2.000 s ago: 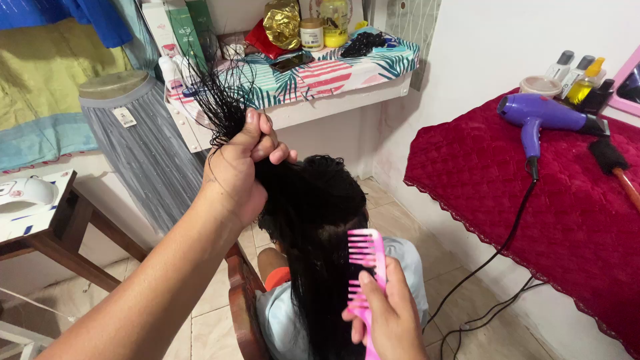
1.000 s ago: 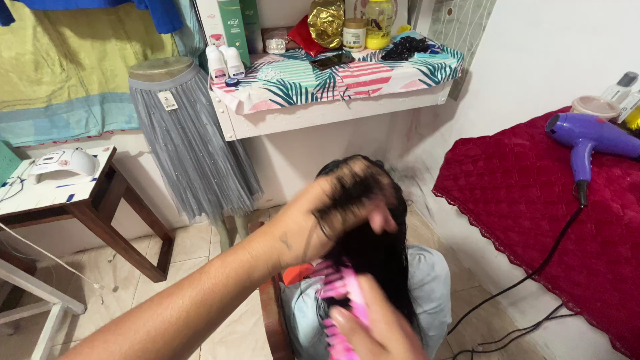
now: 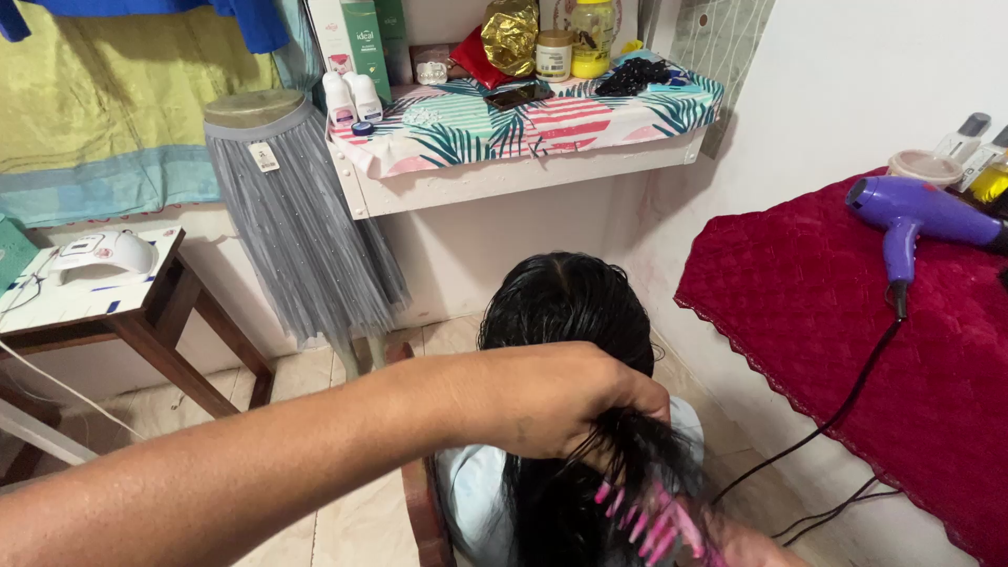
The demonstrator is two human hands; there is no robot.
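Note:
A seated person's head with long, wet-looking black hair [image 3: 563,295] is in the lower middle, seen from behind. My left hand [image 3: 571,394] is closed around a lock of that hair, whose loose end spreads below and right of the fingers. Just below it, the teeth of a pink plastic comb [image 3: 657,524] are in the strands. My right hand [image 3: 744,543] holds the comb at the bottom edge, partly blurred and cut off by the frame. The person wears a light blue top [image 3: 476,496].
A purple hair dryer [image 3: 902,216] with a black cord lies on a red cloth-covered table [image 3: 780,276] at right. Ahead is a shelf [image 3: 520,181] with jars and bottles. At left stand a skirted mannequin [image 3: 295,213] and a small wooden table [image 3: 142,315] bearing a white lamp [image 3: 106,252].
My left hand has come down from holding the hair raised high to a low hold behind the person's head. My right hand and the comb are now lower in view, near the bottom edge.

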